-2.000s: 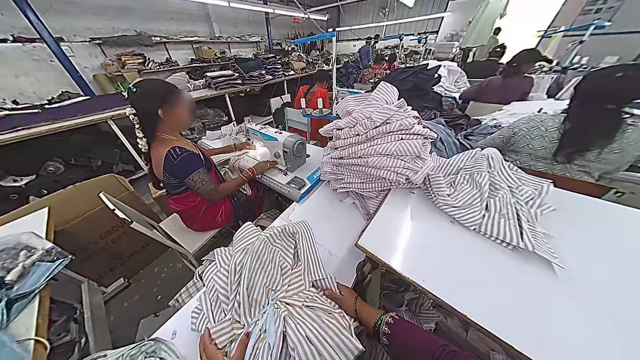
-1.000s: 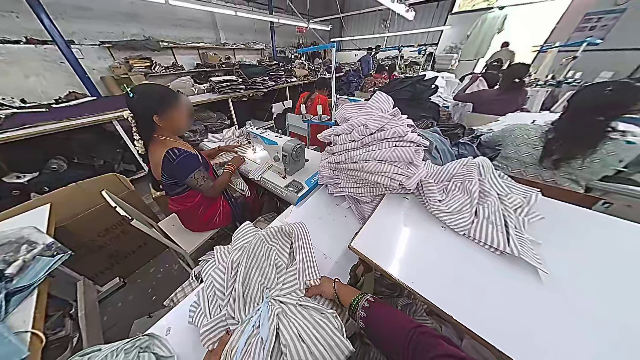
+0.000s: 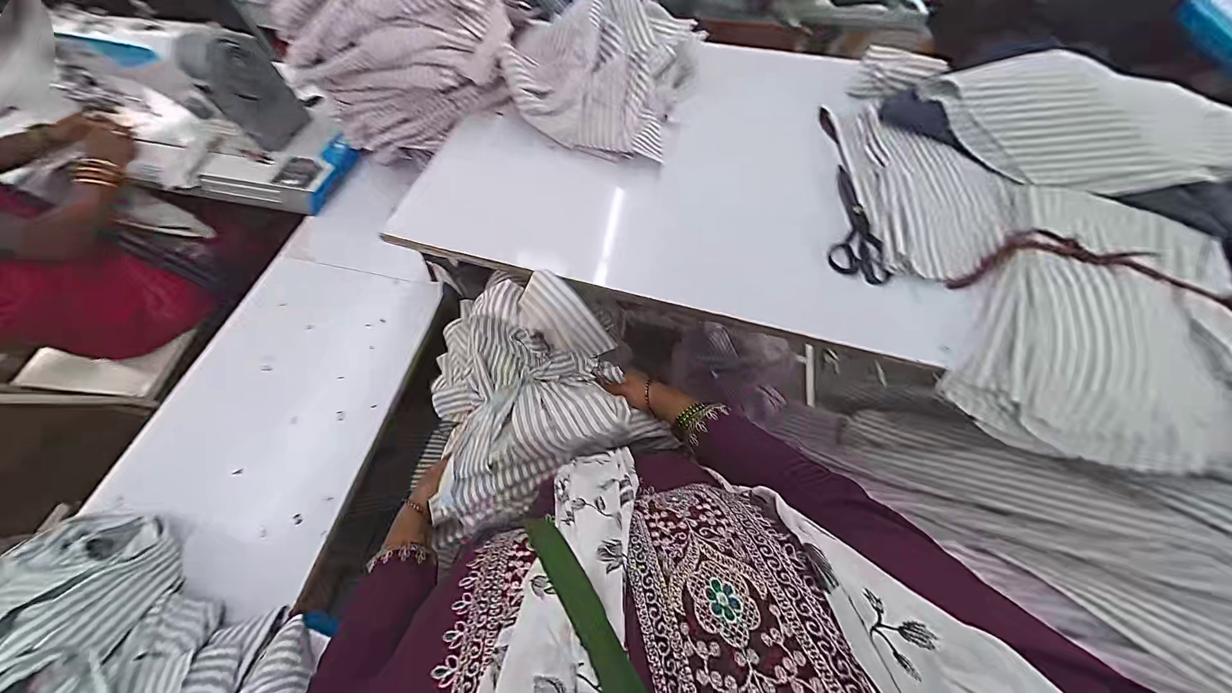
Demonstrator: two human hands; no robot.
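A bundle of grey-and-white striped fabric pieces [image 3: 529, 404], tied with a pale strip, is held close to my body between both hands. My left hand [image 3: 428, 484] grips its lower left side, the fingers partly hidden by cloth. At its right side, my right hand [image 3: 630, 387] has hold of the folds. The bundle is over the gap between the narrow white table [image 3: 279, 356] and the large white table [image 3: 741, 202]. Black scissors [image 3: 855, 231] lie on the large table beside striped fabric stacks [image 3: 1107, 327] with a dark red tie.
A pinkish striped pile [image 3: 404, 67] stands at the back. At far left, a co-worker's hands [image 3: 101, 144] are at a sewing machine [image 3: 231, 87]. More striped cloth [image 3: 106, 597] lies at lower left, and loose fabric [image 3: 1011, 510] hangs or lies below the large table at right.
The striped bundle has moved off the narrow table to the gap near my body, with both hands on it. The view has turned down and right.
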